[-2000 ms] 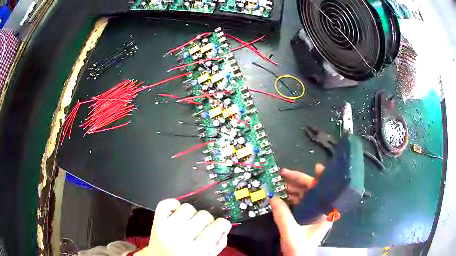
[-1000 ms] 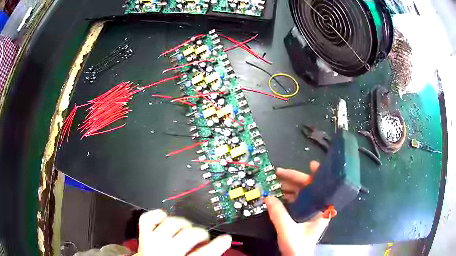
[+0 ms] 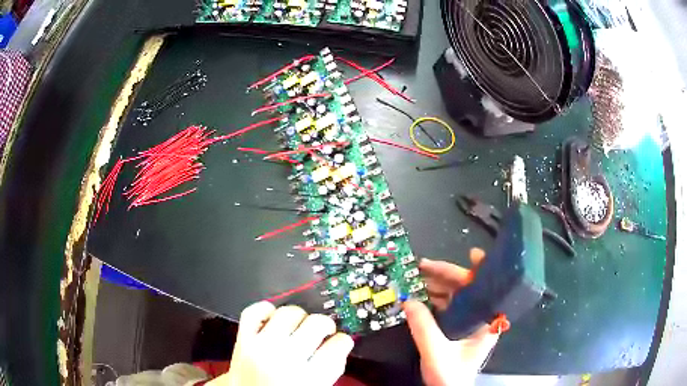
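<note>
A long green circuit board panel (image 3: pixel 351 197) with yellow blocks, round capacitors and red and black lead wires lies slanted on the dark mat, component side up. My right hand (image 3: pixel 444 320) is around the blue-green soldering gun (image 3: pixel 506 271), its thumb and fingers at the panel's near right end. The gun's silvery barrel (image 3: pixel 517 181) points away from me. My left hand (image 3: pixel 290 348) is curled at the panel's near left corner. Its fingertips are hidden, and whether it holds a wire cannot be told.
A red wire pile (image 3: pixel 167 166) and black wires (image 3: pixel 172 94) lie left. More boards (image 3: pixel 297 10) sit on a black base at the back. A round fan (image 3: pixel 520 56), yellow ring (image 3: pixel 432 134), pliers (image 3: pixel 482 211) and dross dish (image 3: pixel 588 200) are right.
My left hand dropped lower and blurred one second ago, and is now back up at the panel's near left corner. My right hand keeps its hold; the view has shifted slightly.
</note>
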